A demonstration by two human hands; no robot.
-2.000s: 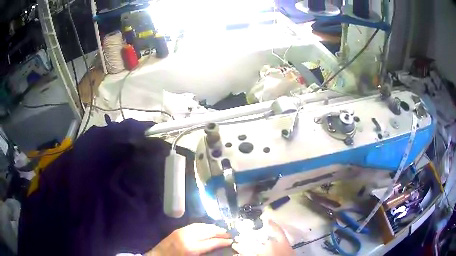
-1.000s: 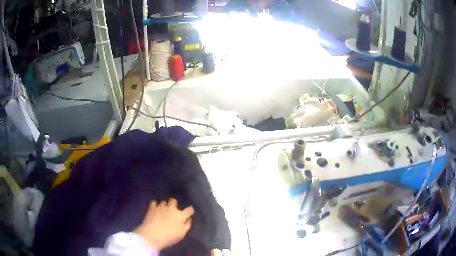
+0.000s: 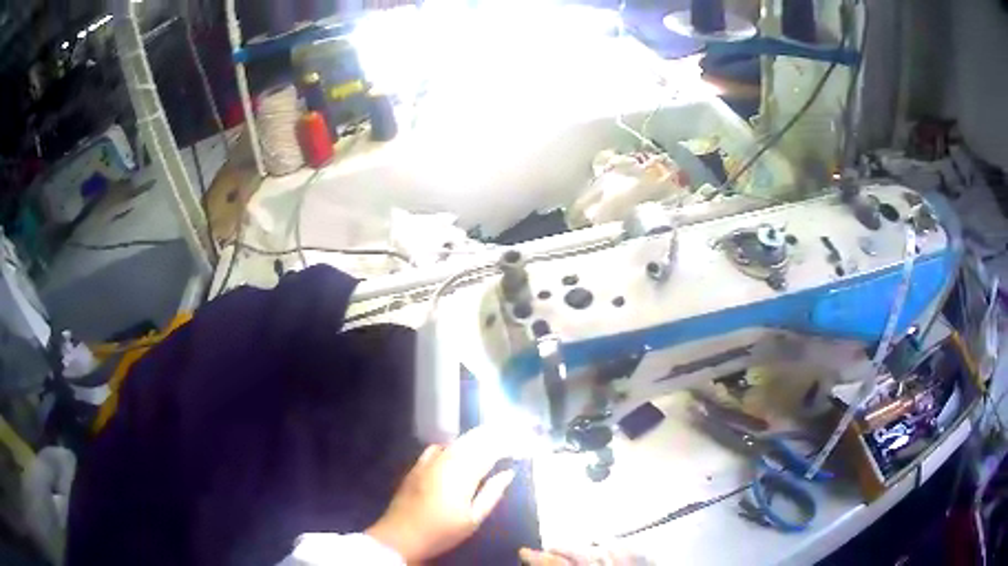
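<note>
A large dark purple garment piece [image 3: 254, 409] lies left of the needle and reaches under the lit end of the white and blue sewing machine [image 3: 707, 299]. My left hand [image 3: 442, 503] rests on the cloth just below and left of the needle area, with fingers spread and thumb apart. My right hand [image 3: 575, 556] is cut off by the bottom edge. Its fingertips are at the cloth's right edge; whether it grips the cloth cannot be told. Glare hides the presser foot.
Blue-handled scissors [image 3: 783, 492] and a small dark pad [image 3: 641, 419] lie right of the needle. An orange-tan tool box [image 3: 873, 442] is at the right end. A white strip [image 3: 873, 376] hangs over the machine. Scraps lie in the trough behind.
The view has swung back over the machine. The cloth and my left hand have come from the open table at left to beside the needle. My right fingertips show more at the bottom.
</note>
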